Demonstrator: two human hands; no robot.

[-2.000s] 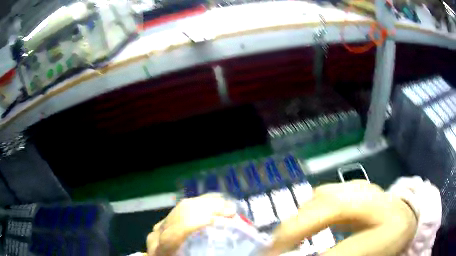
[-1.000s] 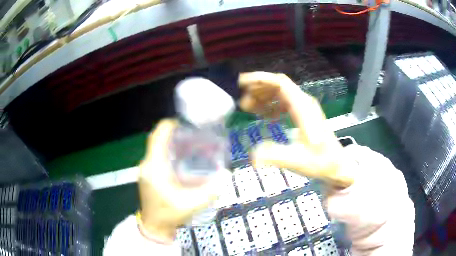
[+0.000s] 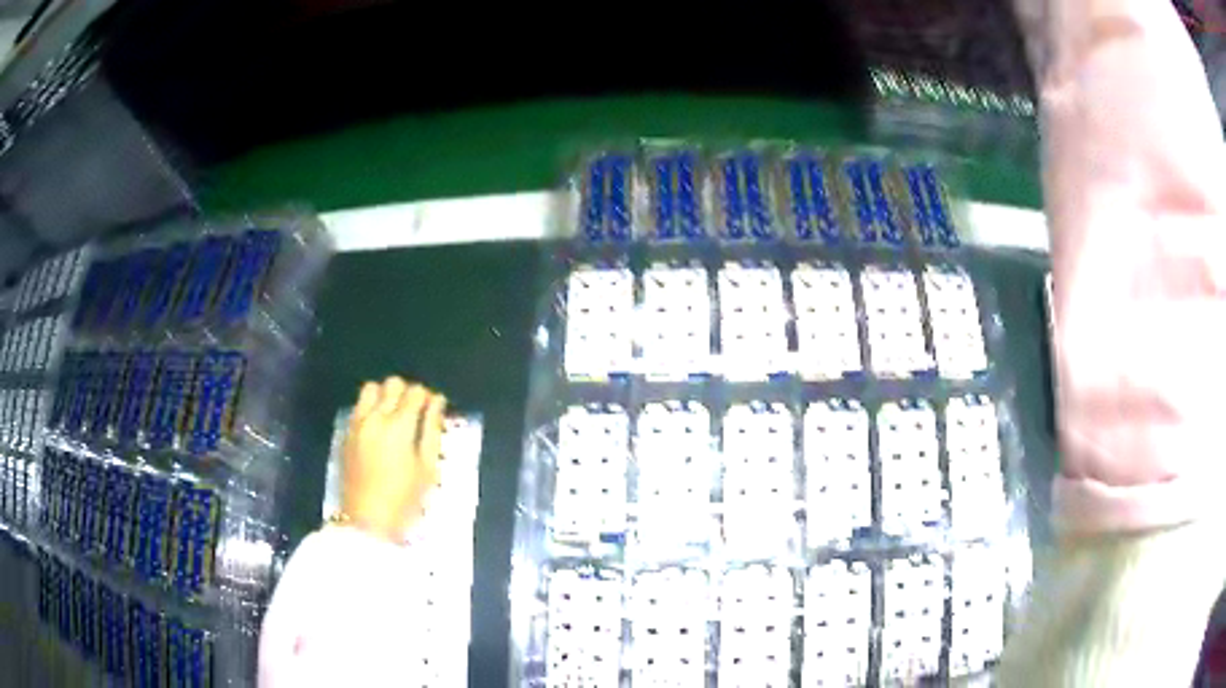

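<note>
My left hand [image 3: 393, 457] lies palm down over the upper end of a long white spotted sheet [image 3: 451, 538], left of the tray. Its fingertips are close together; whether they grip the sheet is unclear. A clear blister tray [image 3: 535, 497] holds rows of blue circuit boards. The back row [image 3: 742, 198] shows bare blue; the rows nearer me are covered with white spotted pieces [image 3: 753, 473]. My right arm shows as a pink sleeve [image 3: 1123, 269] along the right edge, over the tray's right side; I cannot make out the right hand.
Layered clear trays with blue boards [image 3: 135, 390] stand at the left, white-covered boards beyond them. A pale strip [image 3: 444, 222] runs across the green surface behind the tray. A grey stack [image 3: 101, 148] is at the upper left; another tray stack [image 3: 955, 108] is at the back right.
The view has tilted down. My left hand has moved from in front of me, where it held a blurred clear and white item, down to the white sheet. My right hand has left the middle.
</note>
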